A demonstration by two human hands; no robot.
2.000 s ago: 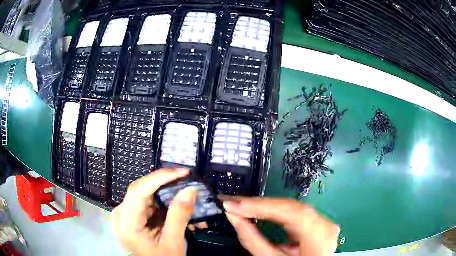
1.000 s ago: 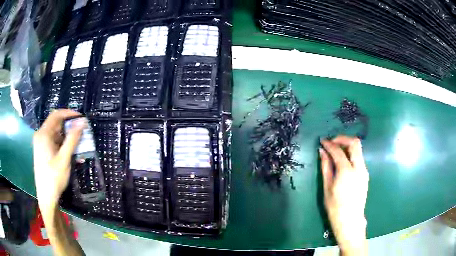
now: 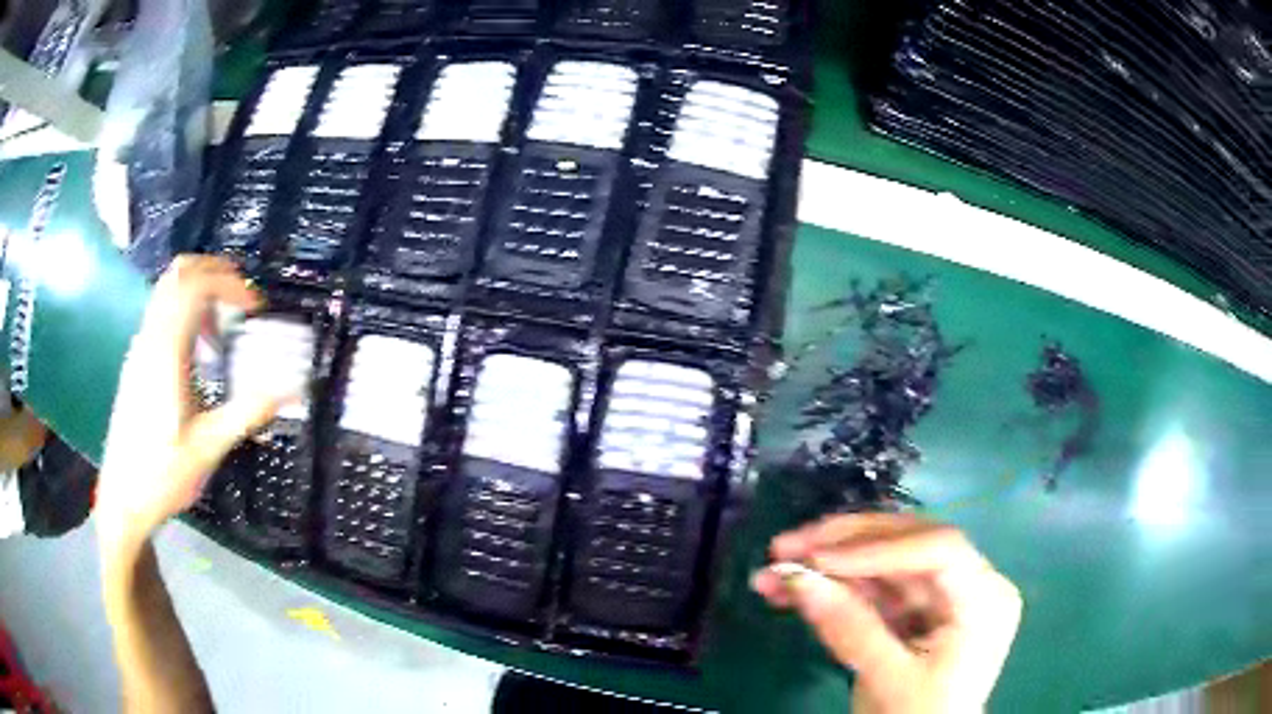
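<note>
Black housings with pale upper parts (image 3: pixel 512 405) lie in the pockets of a glossy black tray (image 3: pixel 593 335). My left hand (image 3: pixel 188 405) is at the tray's left side, thumb and fingers around the blurred pale upper part of a housing (image 3: pixel 279 366) in the front row. Its lower part shows in the pocket. My right hand (image 3: pixel 893 600) is right of the tray's front corner, thumb and forefinger pinched together. A tiny piece seems to be at the fingertips, too small to make out. A heap of thin black fittings (image 3: pixel 886 398) lies beyond this hand.
A smaller heap of tiny black pieces (image 3: pixel 1060 398) lies farther right on the green bench (image 3: pixel 1032 544). A white strip (image 3: pixel 1032 244) runs behind the heaps. Stacked black trays (image 3: pixel 1088 126) stand at the back right. A crumpled clear bag (image 3: pixel 151 154) is at the left.
The front-row middle pocket, empty earlier, now holds a housing. The housing in my left hand was tilted above the tray a second ago. My right hand has moved from the small heap nearer the tray.
</note>
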